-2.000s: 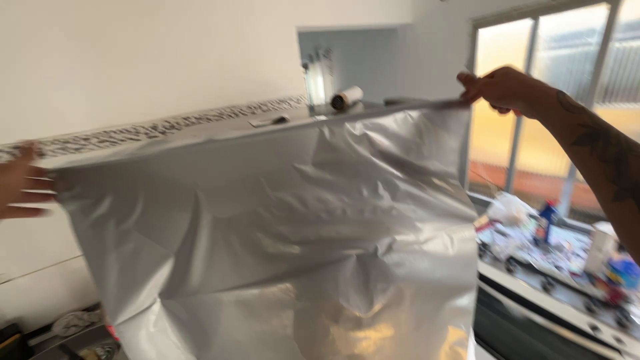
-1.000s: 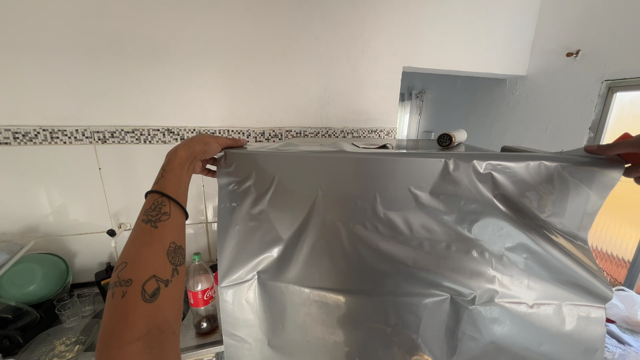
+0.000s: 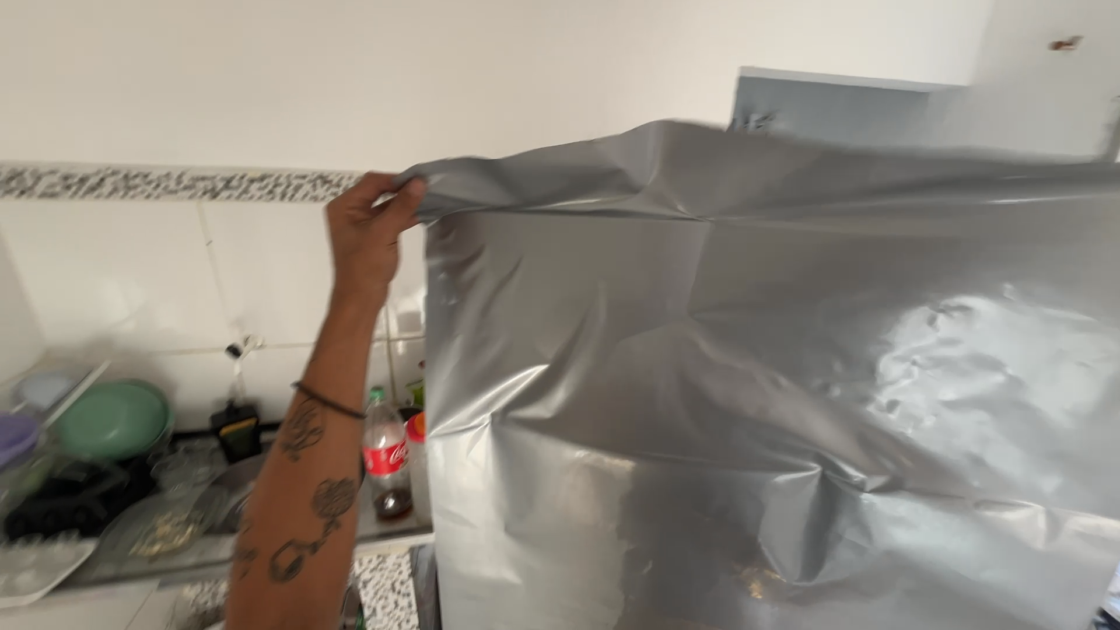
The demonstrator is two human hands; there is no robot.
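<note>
A large silver plastic-like sheet hangs creased across the middle and right of the head view. My left hand is raised and pinches its upper left corner between thumb and fingers. From there the top edge runs to the right side of the frame, with a loose fold along it. My right hand is out of view. Whatever lies behind the sheet is hidden by it.
At the lower left, a green bowl, a black rack and a glass-like dish stand on a counter. A cola bottle is beside my left forearm, close to the sheet's left edge. A tiled wall rises behind.
One second ago my right hand held the sheet's upper right end; it is now out of view. The sheet's top edge has risen and now hides the roll-like object seen behind it before.
</note>
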